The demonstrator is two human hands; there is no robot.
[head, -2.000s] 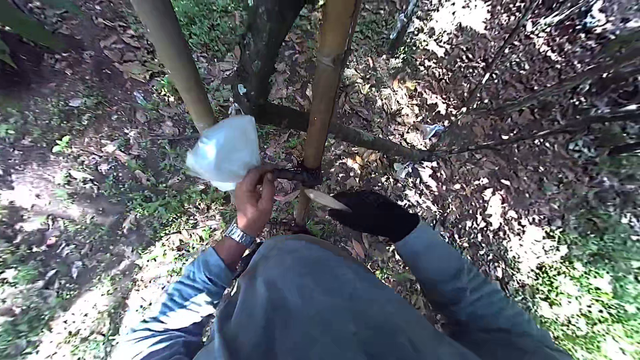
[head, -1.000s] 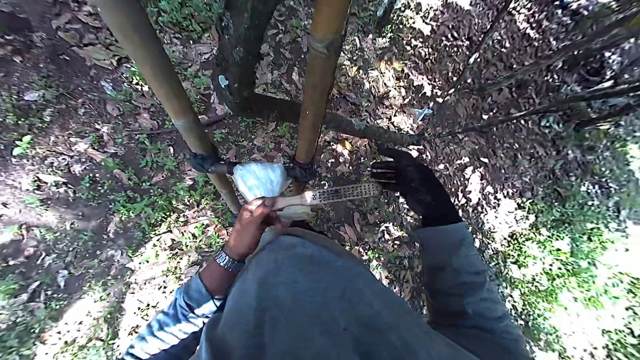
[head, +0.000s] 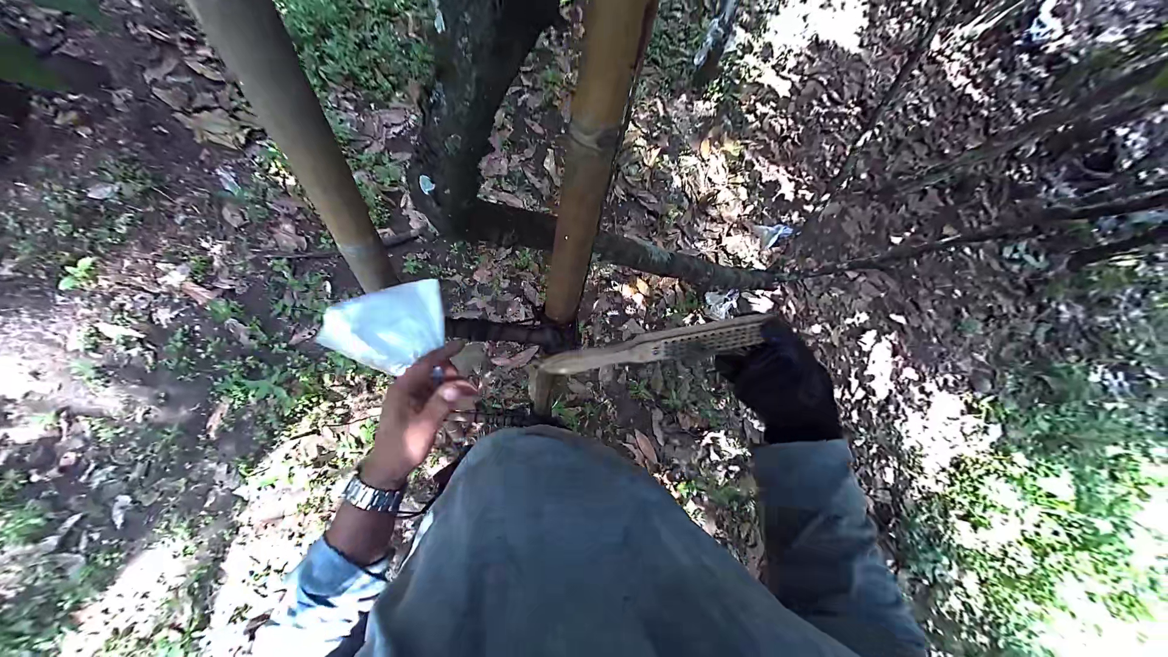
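Note:
My left hand (head: 422, 411), bare with a metal-band wristwatch (head: 372, 495), pinches the neck of a clear plastic bag (head: 388, 327); whether the bag holds anything is unclear. My right hand (head: 787, 388), in a black glove, grips the far right end of a flat, pale wooden brush-like tool (head: 657, 345) with rows of small dark dots or holes. The tool's narrow end points left, by the foot of a bamboo pole (head: 589, 146). A dark bound crosspiece (head: 497, 330) meets that pole between my hands.
A second bamboo pole (head: 301, 119) slants down at the left. Behind the poles stands a dark tree trunk (head: 465, 100), with a low branch (head: 657, 258) running right. Leaf litter, green plants and thin bare branches (head: 958, 246) lie around, with a plastic scrap (head: 774, 234) on the ground.
The bag in my left hand has moved up and left since one second ago. My gloved right hand, apart from the tool's end then, now grips it.

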